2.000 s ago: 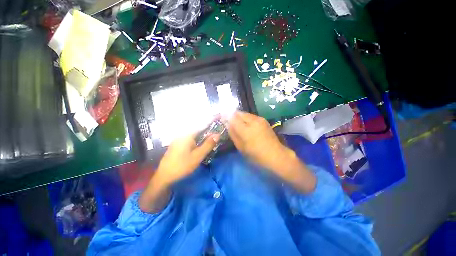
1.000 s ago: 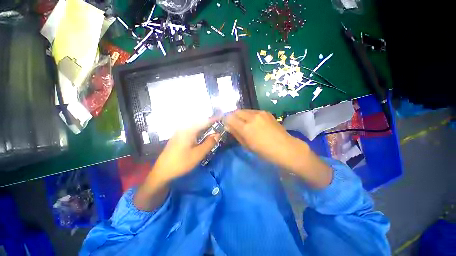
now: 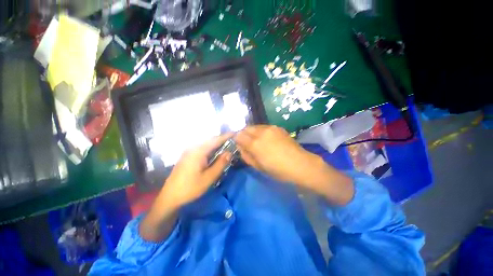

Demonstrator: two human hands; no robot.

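Note:
A small dark and silvery device piece (image 3: 227,152) is held over the near edge of the black work tray (image 3: 127,141). My left hand (image 3: 190,172) holds its left side between thumb and fingers. My right hand (image 3: 268,149) is at its upper right end, fingertips bent against it and close to my left fingertips. Whether my right hand grips a tiny part is hidden. The tray has a bright white glare patch and a smaller pale rectangle beside it.
Black and white parts (image 3: 162,48) lie beyond the tray, with a clear plastic bag (image 3: 178,13). White and cream bits (image 3: 296,92) and red-brown parts (image 3: 290,28) lie right. A corded black tool (image 3: 381,67) lies farther right, above a blue bin (image 3: 419,161). Yellowish paper (image 3: 73,59) lies left.
The bench and tray have shifted a little left in view as the camera moved. Both hands stay together at the piece, with only small finger movement.

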